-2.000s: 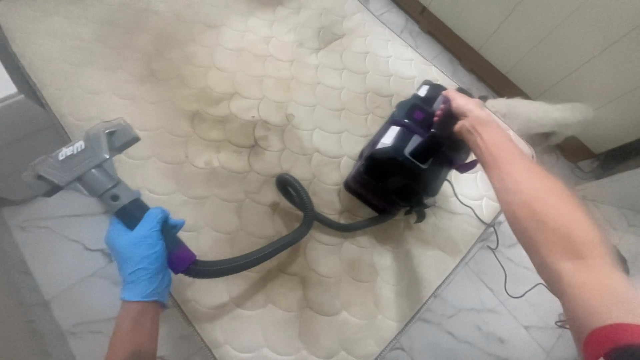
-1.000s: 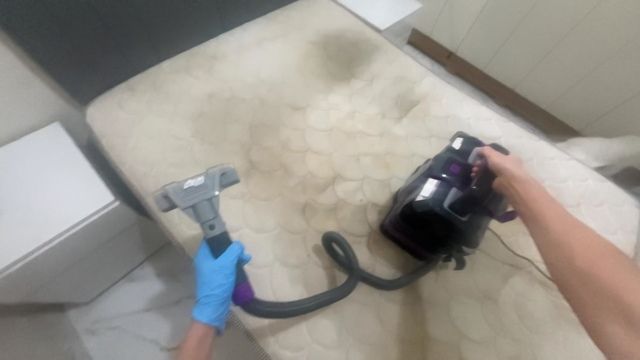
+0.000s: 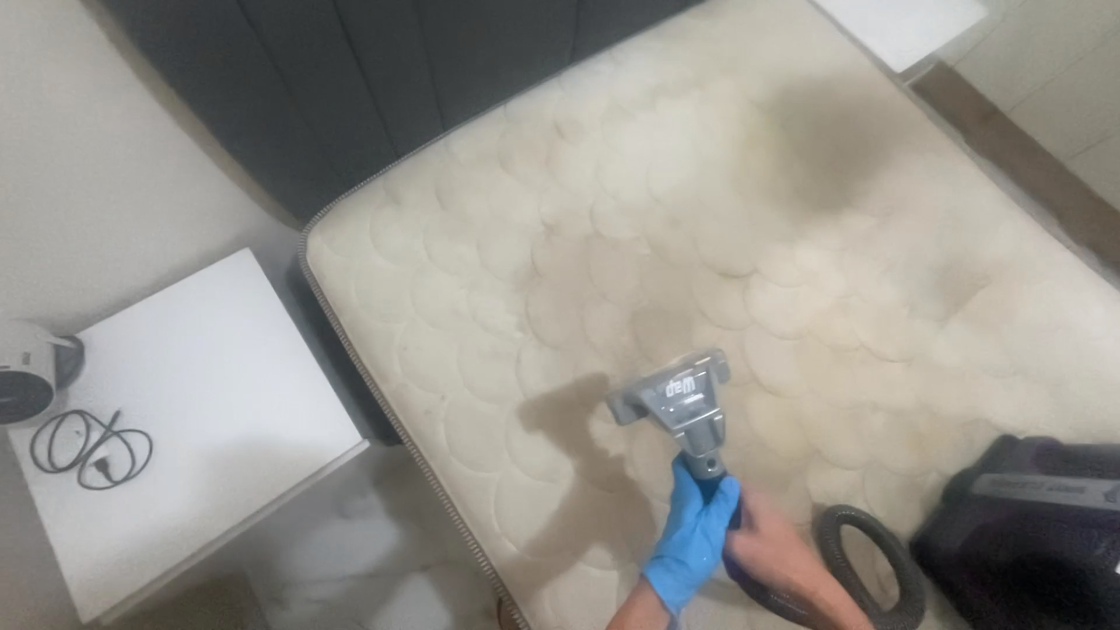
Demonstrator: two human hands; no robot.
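My left hand [image 3: 691, 534], in a blue glove, is closed around the handle of a grey Wap upholstery nozzle [image 3: 678, 398]. Bare, my right hand [image 3: 774, 542] grips the same handle just behind and to the right of the glove; its fingers are partly hidden. The nozzle is held over a stained, quilted cream mattress [image 3: 472, 350], on which its shadow falls. From the handle a dark ribbed hose [image 3: 906, 569] loops to the right, beside the black and purple body of the extractor cleaner [image 3: 1006, 542], cut off at the lower right edge.
A dark upholstered headboard [image 3: 367, 79] borders the mattress's far side. At the left stands a white nightstand [image 3: 210, 394] bearing a coiled cable [image 3: 92, 451] and a partly visible light-coloured appliance [image 3: 26, 372]. Another white surface [image 3: 901, 26] lies beyond the far right corner.
My right hand has let go of the cleaner's carrying handle and now holds the nozzle handle with my left. The cleaner rests on the mattress. The view has swung left toward the headboard.
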